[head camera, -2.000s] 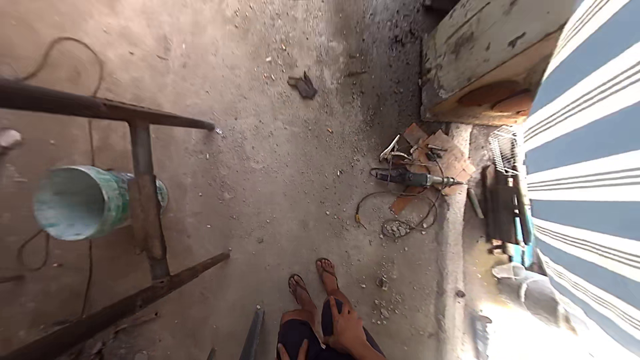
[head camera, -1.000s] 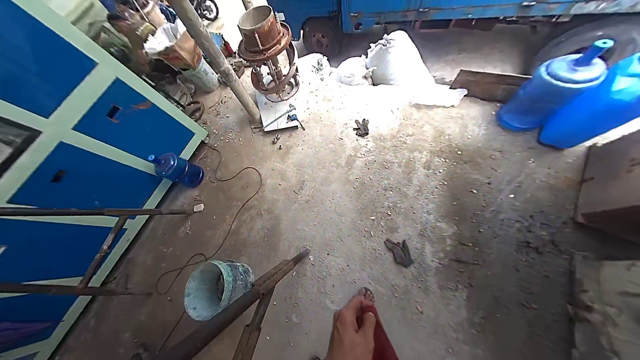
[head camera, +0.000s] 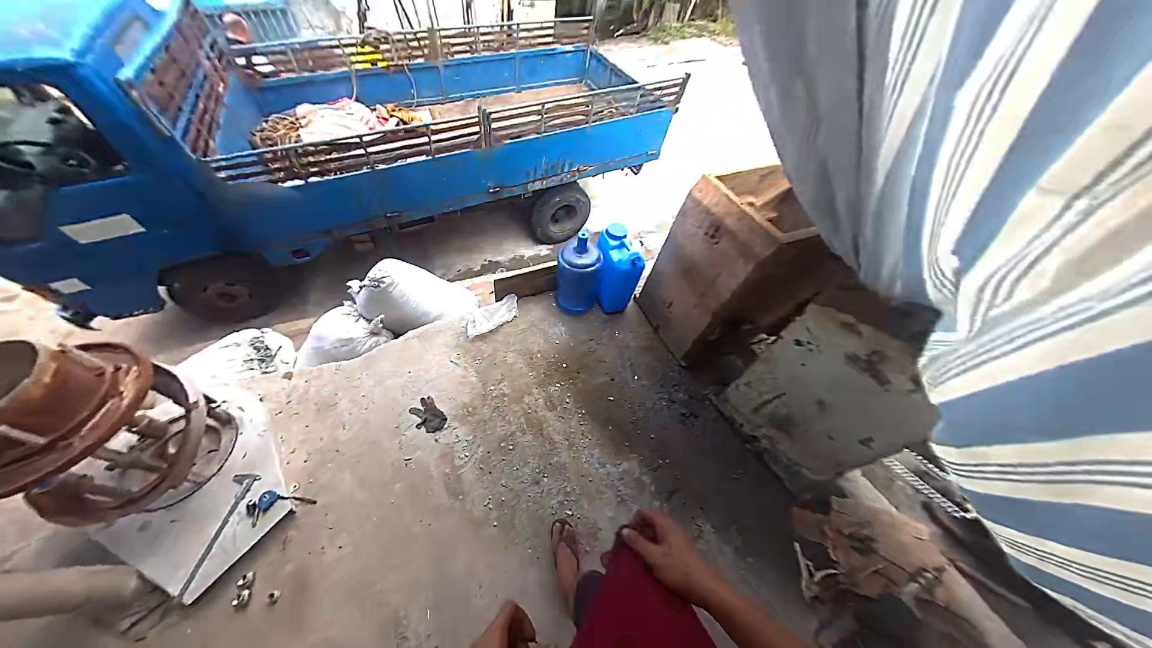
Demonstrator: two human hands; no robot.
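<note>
At the lower middle, my right hand (head camera: 668,553) has its fingers closed on the edge of a dark red cloth (head camera: 634,603), over my leg. My left hand (head camera: 508,627) shows only in part at the bottom edge, left of the cloth; its fingers cannot be made out. A sandalled foot (head camera: 564,538) stands on the concrete just ahead. Farther forward on the floor lies a dark work glove (head camera: 429,415), touched by neither hand.
A rusty round metal frame (head camera: 117,432) stands at left by a white board (head camera: 211,531) with tools. White sacks (head camera: 409,297), blue water jugs (head camera: 596,274) and a wooden box (head camera: 720,261) stand ahead, before a blue truck (head camera: 432,175). A striped curtain (head camera: 1044,315) hangs at right.
The view has swung up toward the truck. My right hand now holds the red cloth; two seconds ago both hands rested near my knees.
</note>
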